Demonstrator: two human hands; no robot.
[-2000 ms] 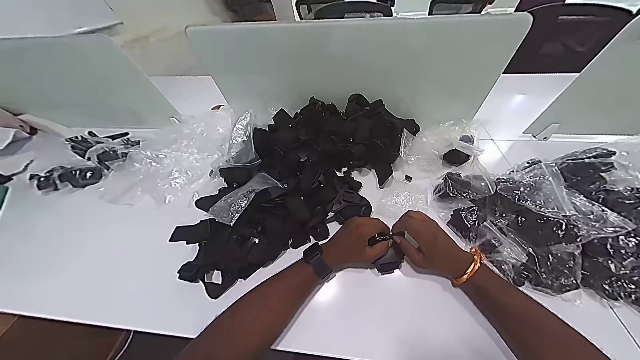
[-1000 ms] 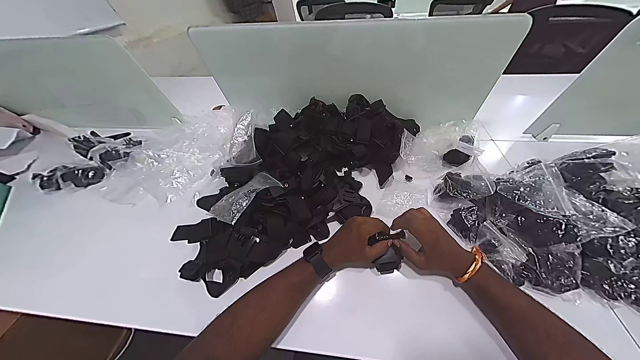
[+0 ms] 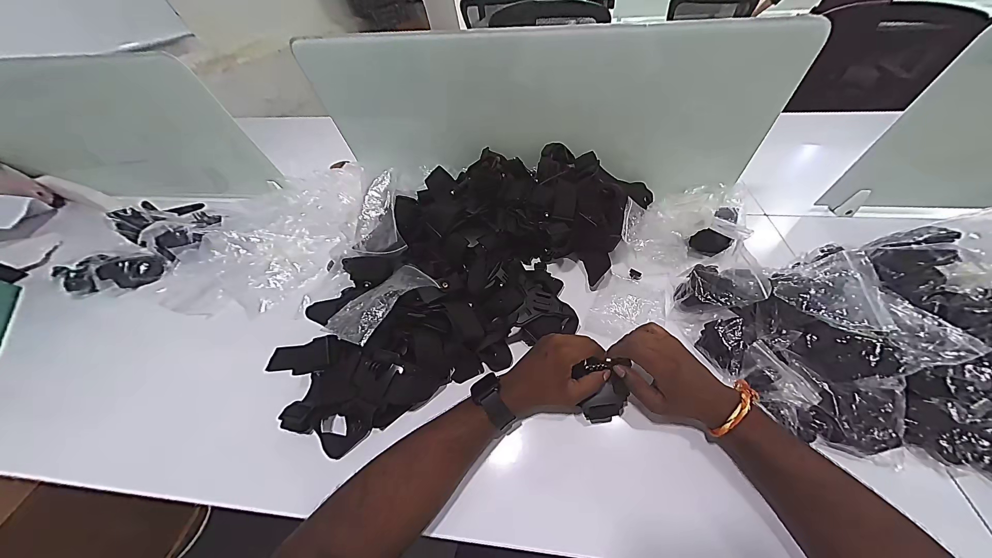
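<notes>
My left hand, with a dark watch at the wrist, and my right hand, with an orange braided bracelet, meet over the white table. Between them they grip a small black strap piece; its upper edge shows at my fingertips, and its lower part hangs towards the table edge. The fingers hide much of it. Just left of and beyond my hands lies a large heap of black straps with plastic parts. A flat clear plastic bag rests beyond my right hand.
Clear bags of black items cover the table's right side. Crumpled clear plastic bags and more black pieces lie on the left. A frosted partition stands behind the heap. At the far left edge another person's hand shows.
</notes>
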